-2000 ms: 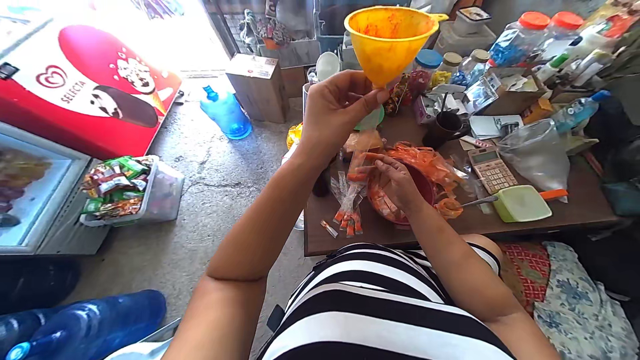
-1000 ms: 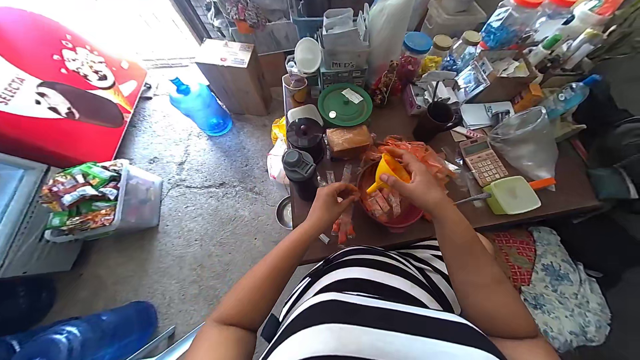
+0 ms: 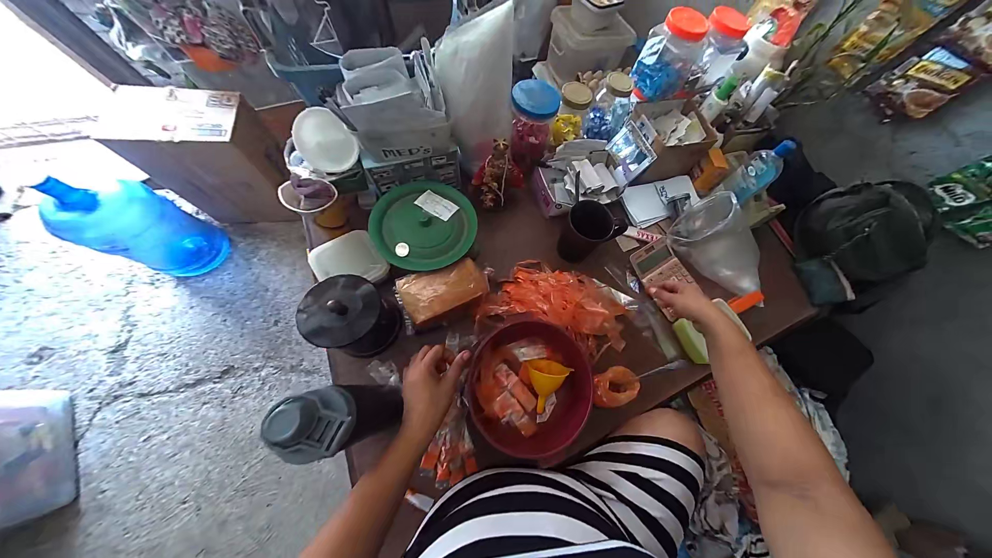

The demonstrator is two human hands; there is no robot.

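A yellow plastic funnel [image 3: 547, 380] lies in a dark red basin [image 3: 474, 418] among small clear packets with orange contents [image 3: 511, 395]. My left hand [image 3: 431, 381] is at the basin's left rim, fingers bent, over small clear plastic packets; whether it grips one is unclear. My right hand [image 3: 682, 301] reaches over the lower end of a pink calculator [image 3: 659, 267], beside a light green container [image 3: 692, 341]; its fingertips are bunched, and what they hold cannot be made out. Orange plastic strips or bags [image 3: 554, 298] lie behind the basin.
Left of the basin are a black lidded pot [image 3: 339, 306], a grey-lidded dark container [image 3: 302, 426] and a wrapped brown block [image 3: 442, 291]. Behind stand a green lid [image 3: 422, 225] and a dark mug [image 3: 583, 232]. A clear plastic bag or container [image 3: 721, 236] lies right.
The yellow funnel, held in my right hand a second ago, now lies in the basin. My right hand has moved right to the calculator. The view has shifted.
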